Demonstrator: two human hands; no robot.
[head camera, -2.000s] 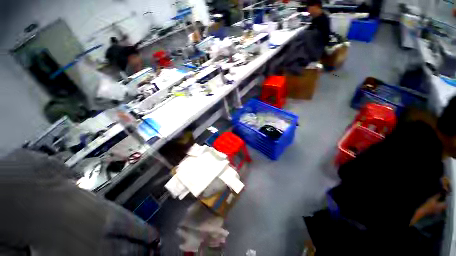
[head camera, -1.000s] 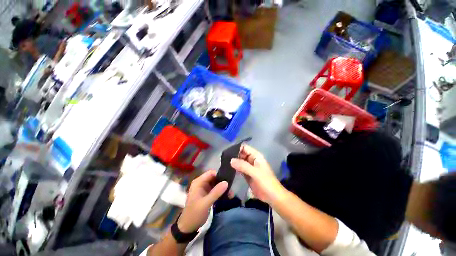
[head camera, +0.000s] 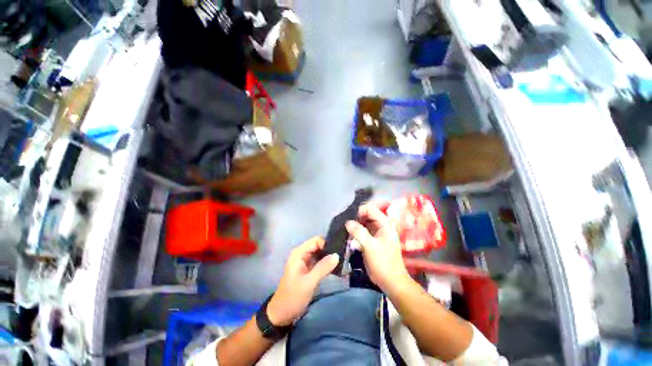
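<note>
A narrow dark fabric strip (head camera: 343, 227) is held between my two hands over the aisle floor, in front of my body. My left hand (head camera: 299, 284) wears a black wristband and grips the strip's lower end between thumb and fingers. My right hand (head camera: 379, 246) pinches the strip nearer its upper end, which sticks out beyond the fingers. The strip runs tilted, its top to the right. Its fine detail is blurred.
A blue crate (head camera: 397, 161) with bags stands ahead, beside a cardboard box (head camera: 475, 163). Red stools (head camera: 207, 230) stand left and right. A red crate (head camera: 482, 304) and another blue crate (head camera: 214, 314) flank me. A person in black (head camera: 204, 50) is ahead left. Sewing tables (head camera: 547, 154) line both sides.
The view has turned right and moved up the aisle between tables. My hands still hold the dark strip. The nearby person in black on the right has left the view.
</note>
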